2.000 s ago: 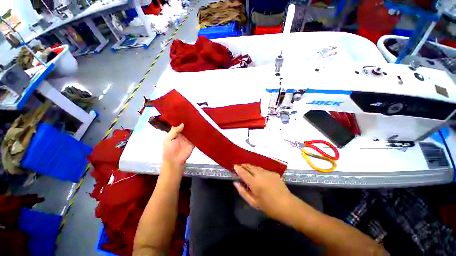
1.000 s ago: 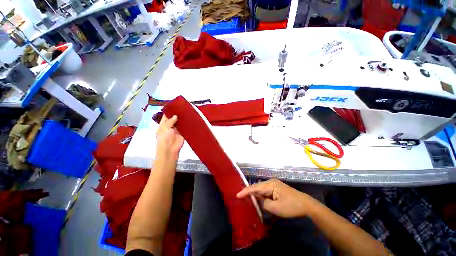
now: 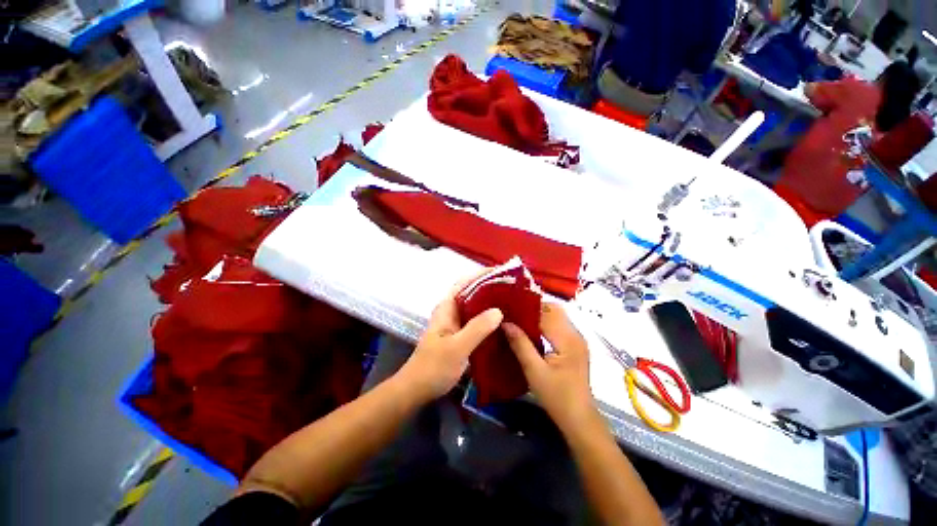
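Observation:
A dark-red fabric piece [image 3: 499, 354] is folded to about palm size, with white edges showing at its top. My left hand [image 3: 452, 344] grips its left side, thumb on the front. My right hand [image 3: 553, 354] grips its right side, thumb on the front. Both hands hold it above the table's front edge. A stack of red strips [image 3: 493, 241] lies on the table, its right end by the needle area [image 3: 637, 283]. A brown strip [image 3: 396, 221] lies at the stack's left end.
Thread scissors [image 3: 658, 393] and a dark phone [image 3: 688, 346] lie near the JACK machine head [image 3: 719, 304]. A crumpled red bundle [image 3: 483, 106] lies at the table's far side. Red pieces [image 3: 257, 349] fill a blue crate [image 3: 185, 444] at floor left. People sit in the background.
The long red piece is now folded small between both hands, which have come together. The view has turned, so the table appears slanted.

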